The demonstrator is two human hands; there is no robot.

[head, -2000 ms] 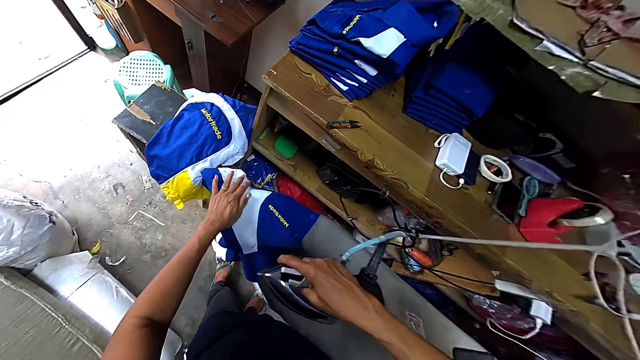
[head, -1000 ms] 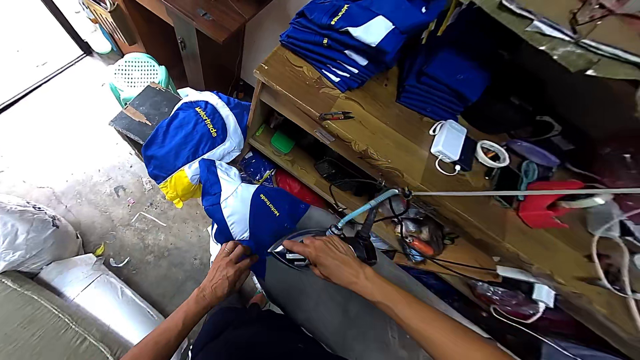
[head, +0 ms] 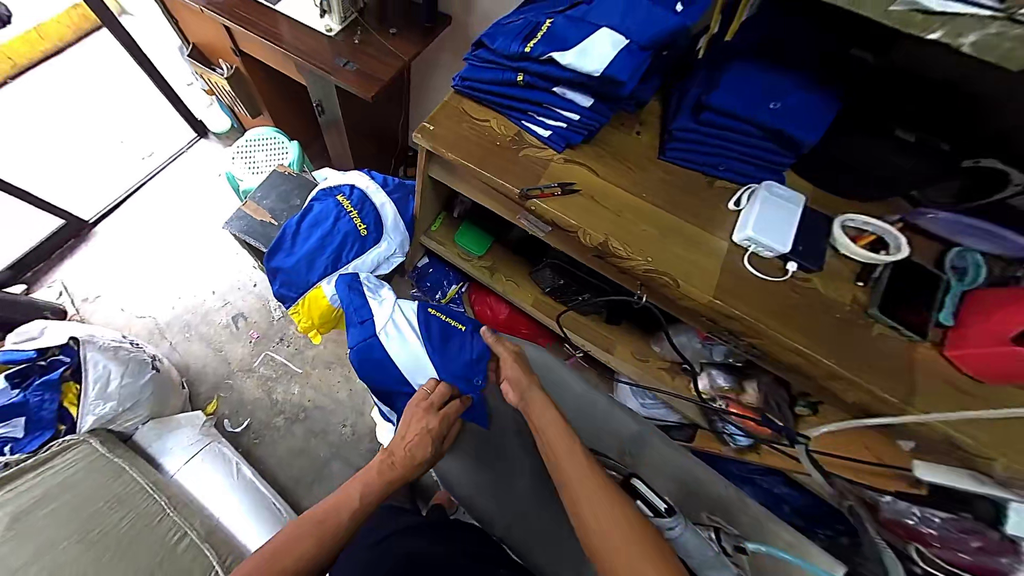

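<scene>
A blue and white garment (head: 408, 340) with yellow lettering lies over the narrow end of a grey ironing board (head: 552, 448). My left hand (head: 432, 424) grips the garment's near edge, fingers curled onto the cloth. Its right edge is held by my right hand (head: 512, 368), thumb on top and fingers partly hidden. The clothes iron (head: 664, 504) rests on the board to the right of my right forearm, partly covered by it. Beyond the garment, another blue and white garment (head: 336, 232) is draped over a dark box, with yellow cloth (head: 318, 312) at its lower edge.
The wooden shelf unit (head: 688, 264) at right bears folded blue garments (head: 560, 72), thread snips (head: 549, 190), a white power bank (head: 770, 218) and a tape roll (head: 870, 238). A black cord (head: 672, 344) hangs before it. White sacks (head: 132, 384) and a grey cushion (head: 104, 504) stand at left.
My right hand has let go of the iron, which now stands farther right on the board, and holds the garment's right edge. My left hand remains on the near edge.
</scene>
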